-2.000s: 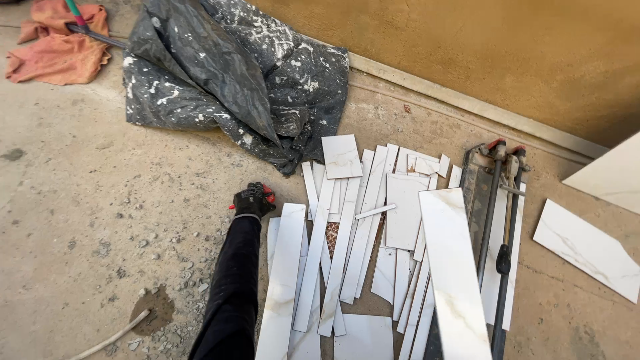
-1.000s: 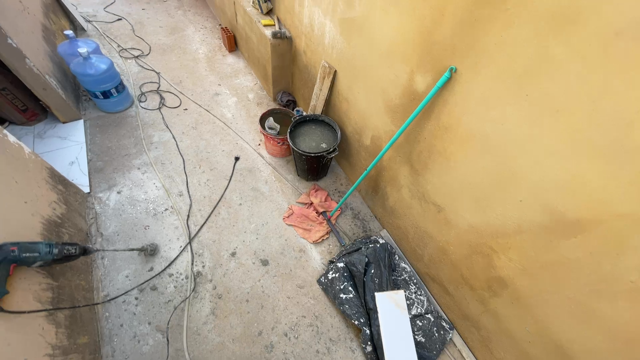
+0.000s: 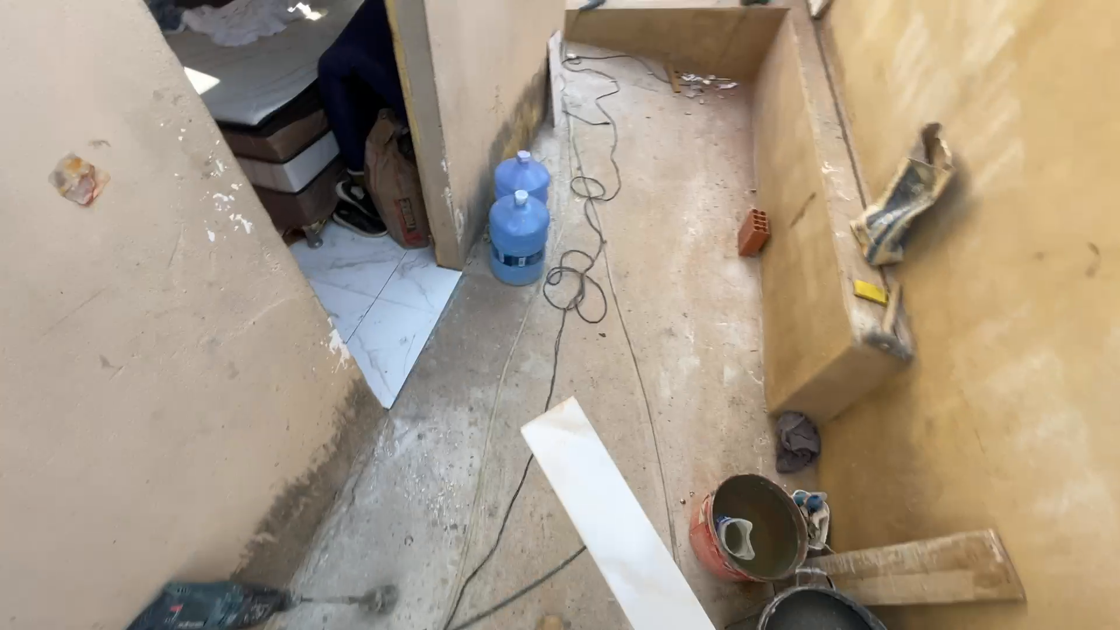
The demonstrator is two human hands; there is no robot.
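Neither my left hand nor my right hand shows in the head view. A long strip of white veined tile rises from the bottom edge, over the concrete floor; whatever holds it is outside the view. At the lower left lies a power drill with a mixing paddle. The red bucket, with a pale container inside, stands right of the tile strip. The rim of a black bucket is partly cut off below it.
Blue water jugs stand beside the doorway. Cables run along the floor. A hollow brick sits by the low wall. A wooden board lies near the buckets. A person's leg shows inside the doorway.
The view has swung from the tile pieces and dark sheet to the passage and doorway. The gloved hand seen two seconds ago is out of view.
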